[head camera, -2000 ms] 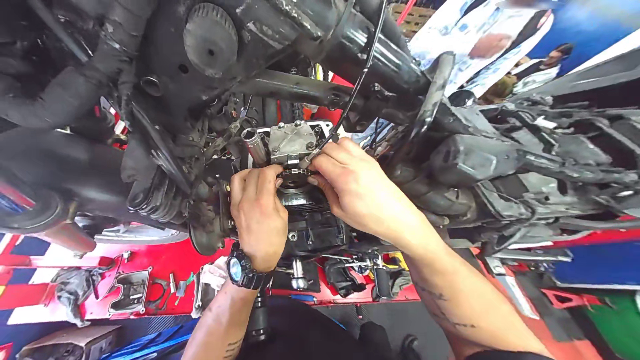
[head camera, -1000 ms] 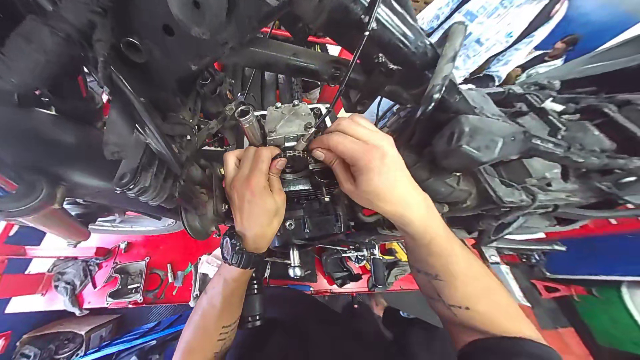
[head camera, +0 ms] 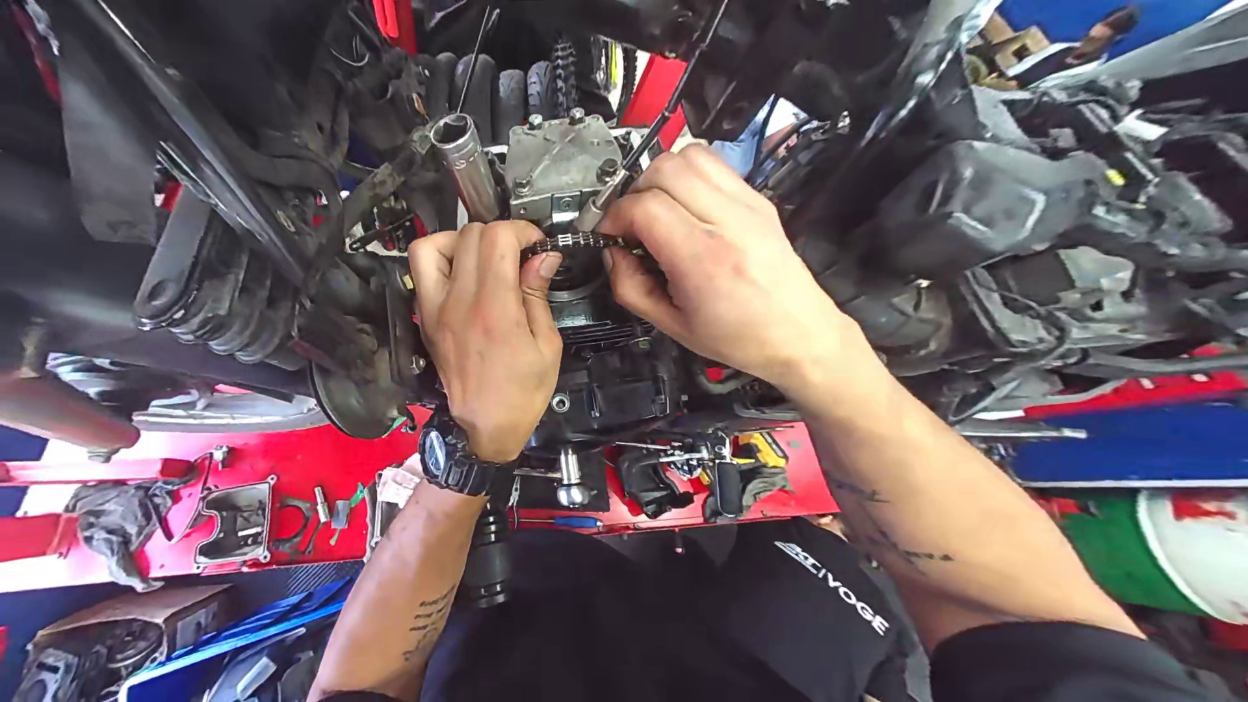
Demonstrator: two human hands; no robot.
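My left hand (head camera: 492, 331) and my right hand (head camera: 721, 263) pinch a dark metal timing chain (head camera: 575, 241) from either side, the visible stretch arched between my fingertips. Right behind the chain is the grey metal engine cover (head camera: 561, 161) with bolts at its corners. A chrome deep socket (head camera: 468, 166) leans at the cover's left. On the cover's right, a thin rod tool (head camera: 624, 175) slants down to near my right fingers. The finned black engine cylinder (head camera: 590, 327) lies below the chain. What my palms cover is hidden.
Black motorcycle frame parts surround the engine, with a ribbed part (head camera: 210, 278) at left and a plastic housing (head camera: 985, 195) at right. The red bench (head camera: 283, 458) below bears a metal cover (head camera: 234, 522), a rag (head camera: 122, 526) and a ratchet head (head camera: 572, 483). A person is at the upper right.
The view has come closer to the engine. Between my fingertips the chain now shows as a raised arch. Both hands have stayed at the engine.
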